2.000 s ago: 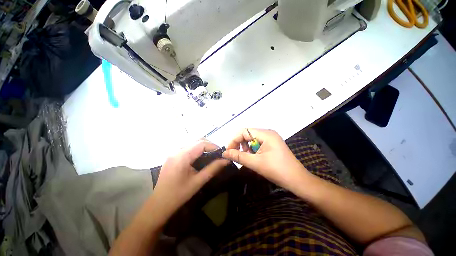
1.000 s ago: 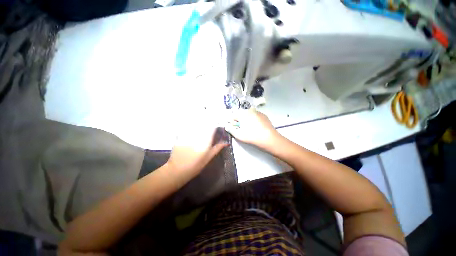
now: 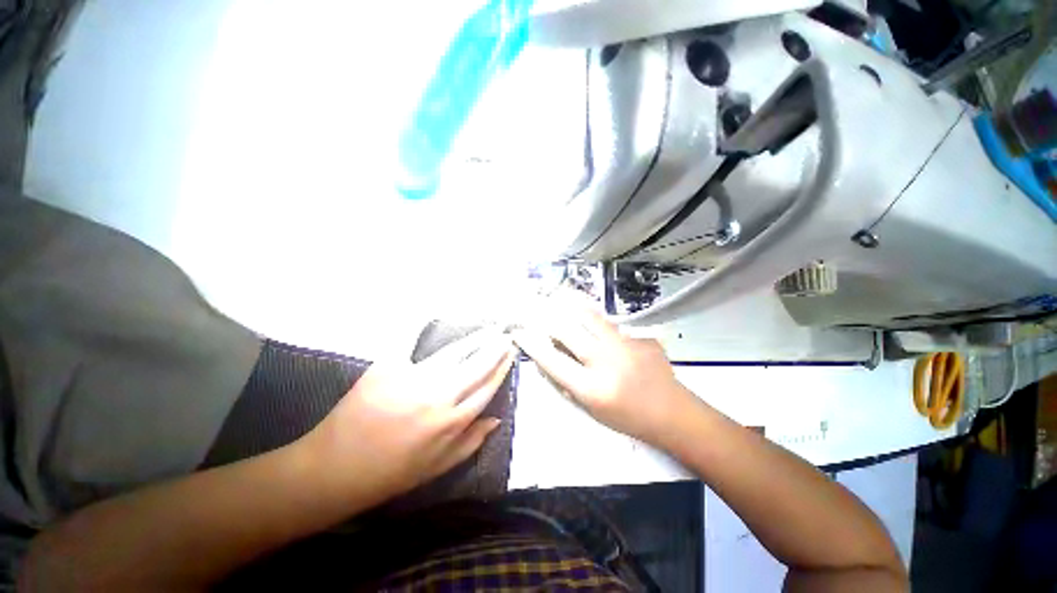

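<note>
A taupe garment panel [image 3: 116, 336] with a darker brown ribbed part [image 3: 284, 400] lies on the white table's left front and runs under my left hand. My left hand [image 3: 406, 417] grips the dark cloth edge just in front of the needle area. My right hand [image 3: 609, 371] is beside it, fingertips meeting the left ones at the cloth edge, close to the presser foot [image 3: 580, 278]. Glare hides the detail at the fingertips; whether the right fingers pinch cloth or a small thing is not clear. The white sewing machine head [image 3: 858, 174] is above them.
A blue-turquoise lamp [image 3: 446, 104] hangs over the table [image 3: 301, 151], left of the machine head. Orange-handled scissors [image 3: 939, 388] lie at the table's right end. A blue tray [image 3: 1014, 162] is on the machine at the upper right. A white surface [image 3: 811, 527] shows below the table edge.
Both hands have moved from near the table's front edge up to the needle area, bringing the dark cloth edge with them. The view has turned and come closer to the machine.
</note>
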